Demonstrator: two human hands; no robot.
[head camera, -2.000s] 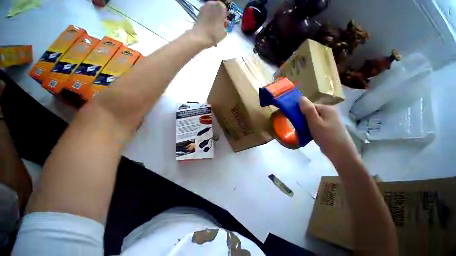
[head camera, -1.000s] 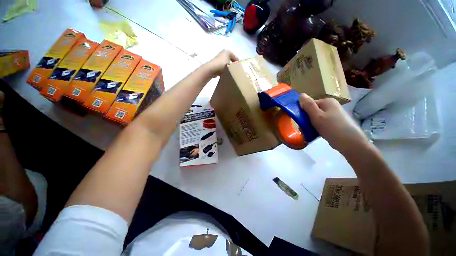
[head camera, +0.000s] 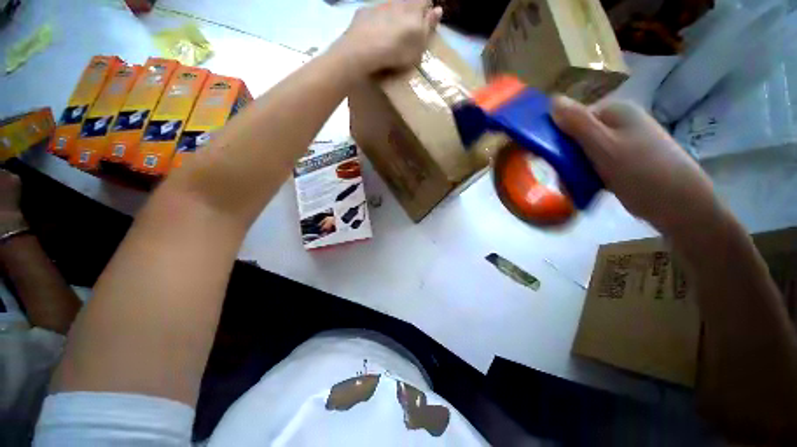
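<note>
A brown inner carton (head camera: 398, 144) stands on the white table in front of me, with a shiny strip of clear tape along its top. My left hand (head camera: 391, 35) rests at the carton's far top end, fingers bent; what its fingertips hold, if anything, is too blurred to tell. My right hand (head camera: 625, 157) grips the blue and red-orange tape dispenser (head camera: 564, 144), blurred, at the carton's right side. A white-faced retail box (head camera: 333, 199) with cable pictures lies left of the carton.
Several orange retail boxes (head camera: 144, 113) stand in a row at left, a yellow slip (head camera: 183, 44) behind them. A second carton (head camera: 555, 48) is at the back. A utility knife (head camera: 513, 271) lies in front. A larger carton (head camera: 634, 306) and plastic bags (head camera: 743, 113) are at right. A person's arm (head camera: 35, 271) shows at left.
The left hand went from the back of the table to the carton's far end, now over its top. The right hand with the dispenser moved right and slightly up in view. The view has shifted.
</note>
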